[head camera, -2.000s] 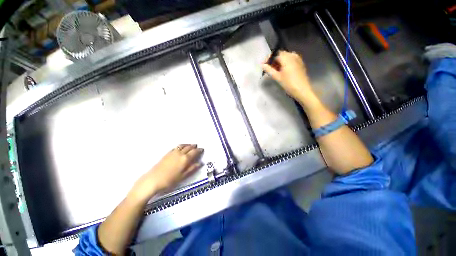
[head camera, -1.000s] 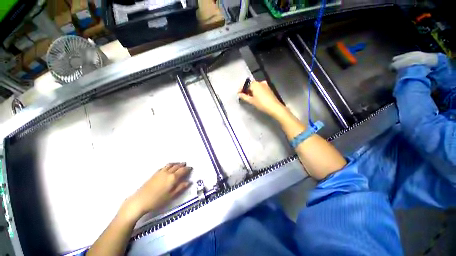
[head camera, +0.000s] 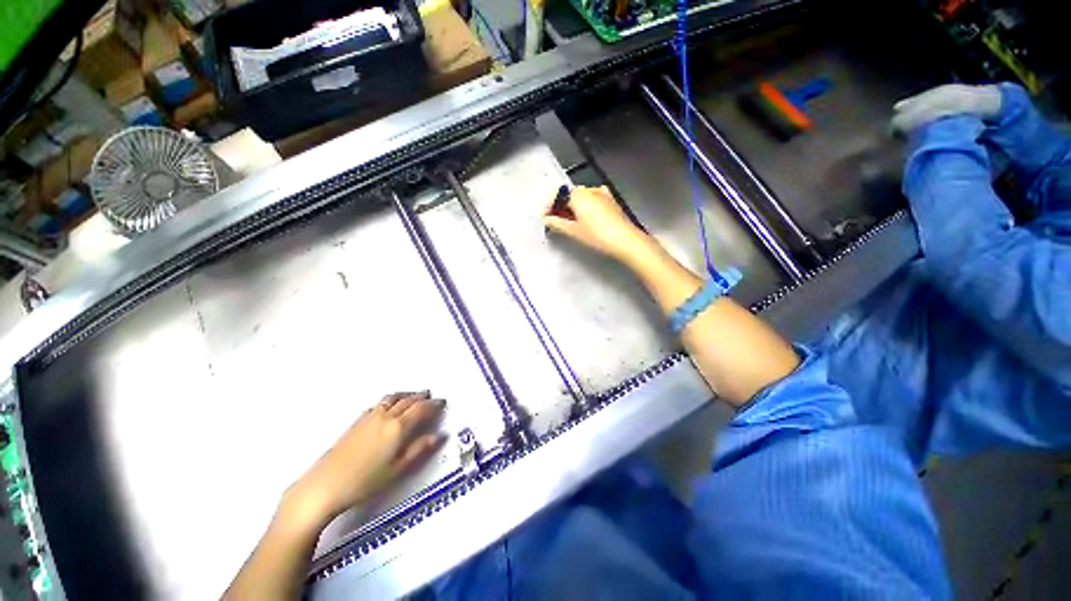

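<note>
My right hand [head camera: 597, 223] holds a short black pen-shaped tool [head camera: 563, 197] over the conveyor's metal plate [head camera: 282, 364], right of a pair of metal cross bars [head camera: 464, 317]. Most of the tool is hidden in my fingers. A blue wrist strap [head camera: 702, 301] with a thin blue cord [head camera: 691, 153] is on my right wrist. My left hand [head camera: 374, 452] is palm down with fingers slightly apart, low over the plate near the front rail. It holds nothing that shows.
A second bar pair [head camera: 734, 182] and an orange-and-blue brush [head camera: 785, 108] lie to the right, near a person's gloved hand [head camera: 947, 106]. A fan [head camera: 153, 179], a black bin [head camera: 317, 82] and a green circuit board [head camera: 628, 14] are beyond the back rail [head camera: 282, 188].
The view has shifted, bringing the black bin and green board into sight. My right hand keeps hold of the tool and stays over the plate. My left hand stays near the front rail.
</note>
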